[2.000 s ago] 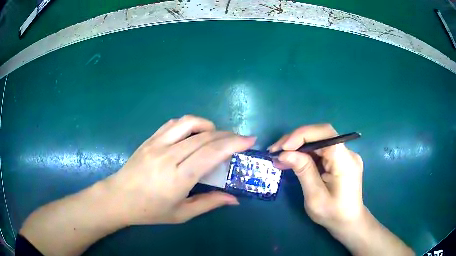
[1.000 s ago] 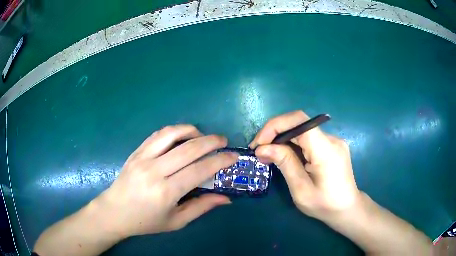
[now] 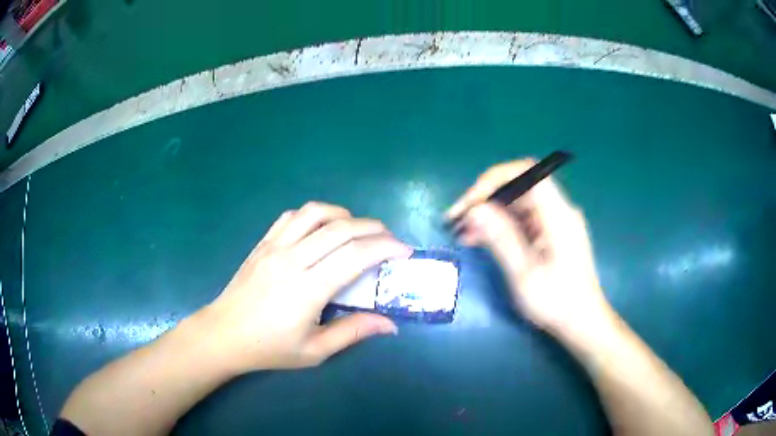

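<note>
A half-assembled phone unit (image 3: pixel 455 289) lies on the green worktop in front of me. Its circuit board (image 3: pixel 417 285) glares white at the right end, inside a dark rim. A pale smooth part (image 3: pixel 357 293) shows at the left end, partly under my fingers. My left hand (image 3: pixel 298 289) grips the unit, fingers over its far edge and thumb along its near edge. My right hand (image 3: pixel 532 238), blurred, holds black tweezers (image 3: pixel 536 179) like a pen, above and right of the unit and apart from it. The tweezer tips are blurred.
The green worktop (image 3: pixel 255 153) surrounds the unit. A scuffed pale metal strip (image 3: pixel 391 60) curves across the far side. Beyond it are pale-and-dark blocks at left (image 3: pixel 24 113) and right (image 3: pixel 685 17), and red items (image 3: pixel 34 15) in the far left corner.
My right hand and the tweezers have lifted away from the board's far edge, up and to the right. My left hand still holds the unit. The view has shifted, and the board now glares white.
</note>
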